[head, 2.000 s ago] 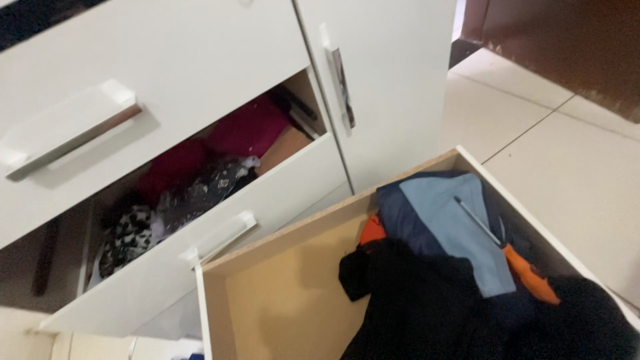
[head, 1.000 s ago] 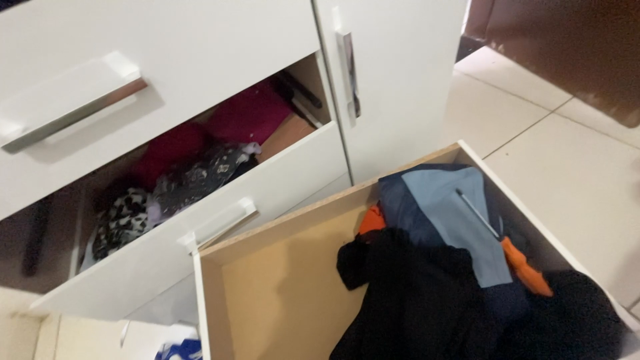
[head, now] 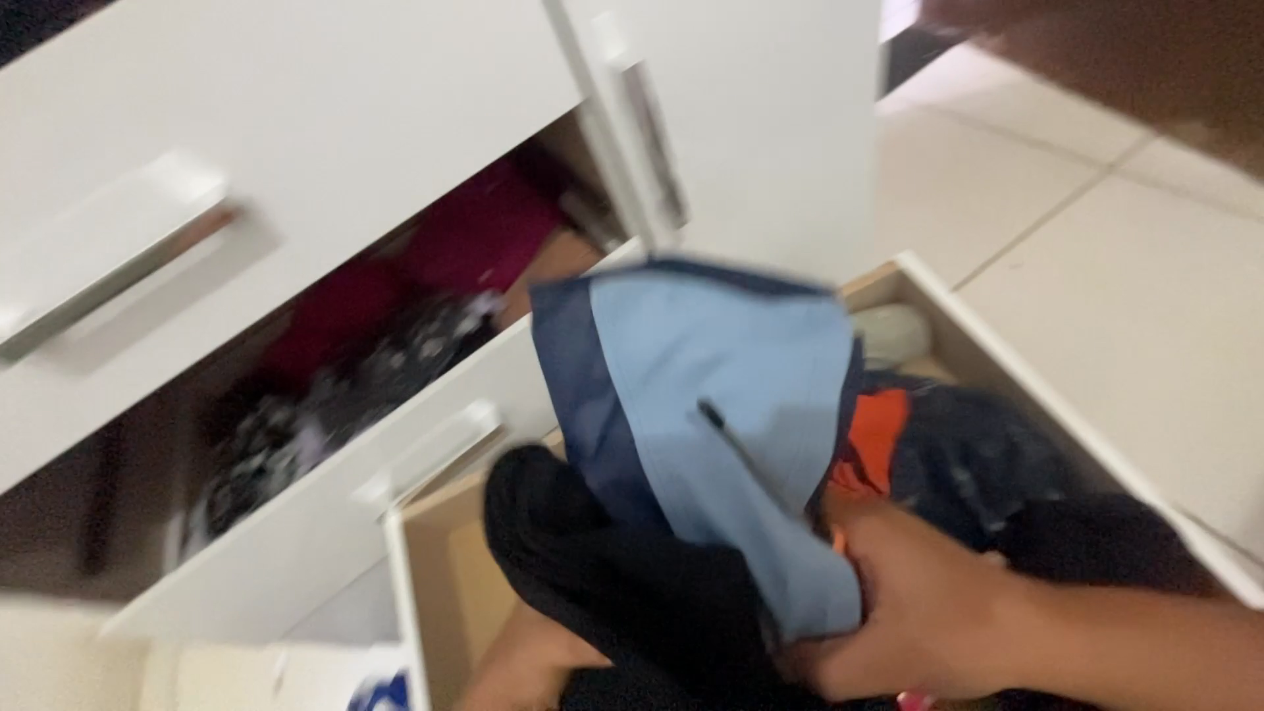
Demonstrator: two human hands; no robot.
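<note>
My right hand (head: 889, 602) grips a light blue and navy garment (head: 731, 375), lifted above an open drawer (head: 1076, 444). A thin dark-tipped stick, perhaps a pen, lies against the blue cloth. My left hand (head: 538, 652) is at the lower middle, under a black garment (head: 632, 583) that is raised beside the blue one; the cloth hides its fingers. Orange cloth (head: 874, 439) and dark denim-like cloth (head: 978, 444) lie in the drawer right of the blue garment. A pale rounded item (head: 889, 334) sits in its far corner.
The white cabinet (head: 326, 128) stands at the left, with a partly open lower drawer (head: 296, 553) of maroon and patterned clothes. A closed door with a metal handle (head: 652, 138) is beside it. Tiled floor (head: 1136, 276) spreads at the right. Blue and white cloth (head: 380, 691) lies bottom left.
Both hands have come into view. The blue and navy garment and the black one, which lay in the drawer, are lifted, and the pale item in the corner now shows.
</note>
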